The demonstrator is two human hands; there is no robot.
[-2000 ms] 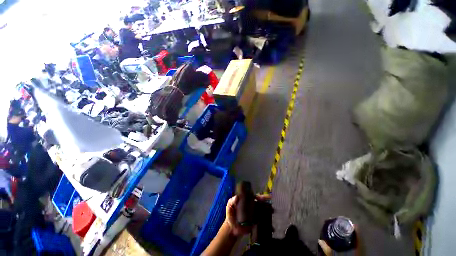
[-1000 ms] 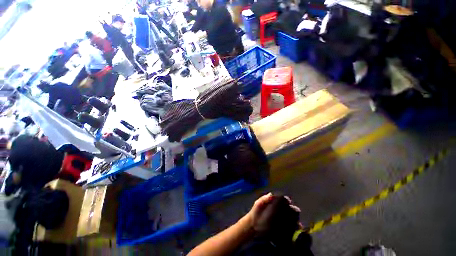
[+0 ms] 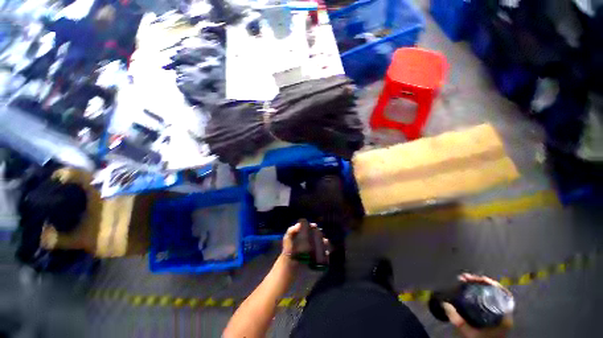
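Note:
My left hand (image 3: 291, 239) is at the lower middle, closed around small dark spools (image 3: 316, 245), with a green end showing at the bottom. My right hand (image 3: 506, 320) is at the lower right, wrapped around a dark bottle (image 3: 482, 304) with a clear, shiny ribbed end. A dark rounded end sticks out on the left side of this hand; blur hides what it is. A dark striped fabric bundle (image 3: 304, 119), tied around its middle, lies on the white table (image 3: 248, 69) ahead.
Blue crates (image 3: 159, 244) stand at the table's front, one holding dark and pale pieces. A long brown carton (image 3: 430, 168) and a red stool (image 3: 416, 72) stand to the right. Other cartons (image 3: 116, 224) are at left. Yellow-black tape (image 3: 205, 302) crosses the floor.
The view has swung right and tilted down towards the table, so the tape now runs across below. My right hand with the bottle, almost out of view one second ago, shows again.

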